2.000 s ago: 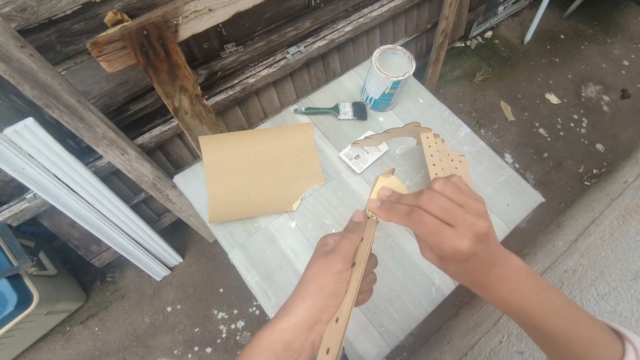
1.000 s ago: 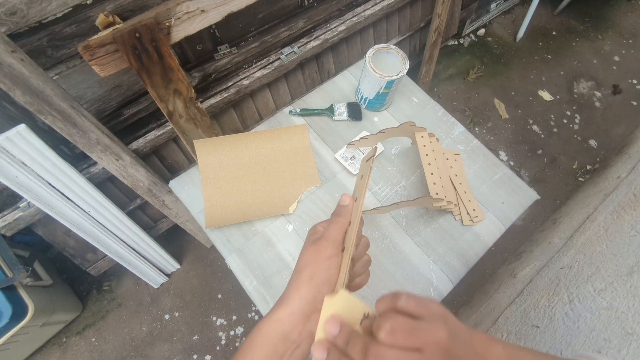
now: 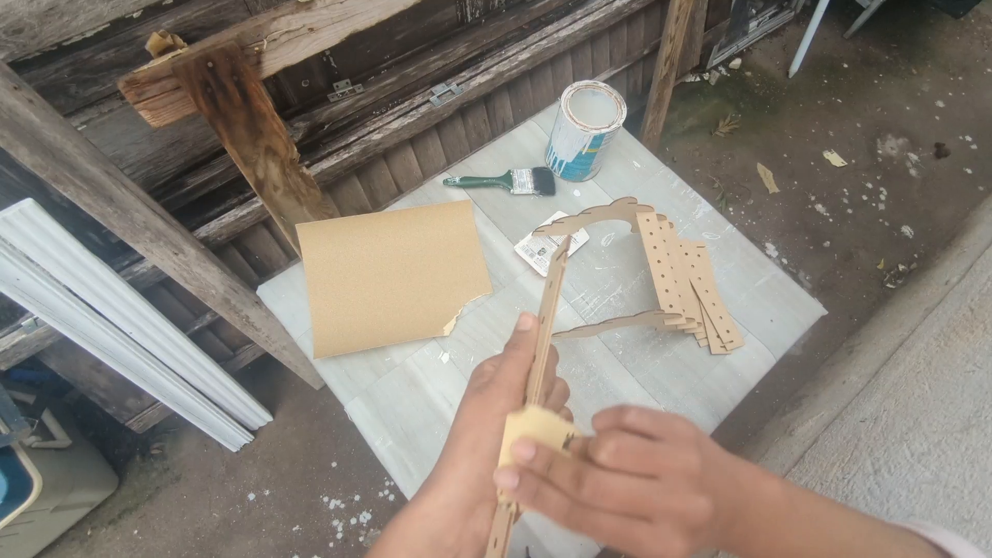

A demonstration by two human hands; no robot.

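My left hand [image 3: 496,418] grips a thin slotted wooden strip [image 3: 549,310] that points up and away over the table. Folded around the strip's edge, below the left fingers, is a small piece of yellowish sandpaper [image 3: 535,430], pinched by my right hand [image 3: 643,473]. Beyond the left hand lies a larger sandpaper sheet [image 3: 395,275] with one torn corner. To the right, several perforated wooden pieces [image 3: 663,271] are stacked and fanned, with scalloped wooden pieces [image 3: 601,211] beside them. A printed card [image 3: 542,252] is partly under one scalloped piece.
The pale table [image 3: 411,387] also bears a green-handled paintbrush [image 3: 504,181] and a paint can [image 3: 587,132]. Behind it stand weathered boards and a wooden post [image 3: 256,132]. White panels [image 3: 116,310] lean at the left, near a storage box [image 3: 62,496]. A concrete ledge [image 3: 891,434] runs along the right.
Two seconds ago the right hand and sandpaper were near the strip's far end; by one second ago they were at its lower part, where they remain. The left hand still holds the strip.
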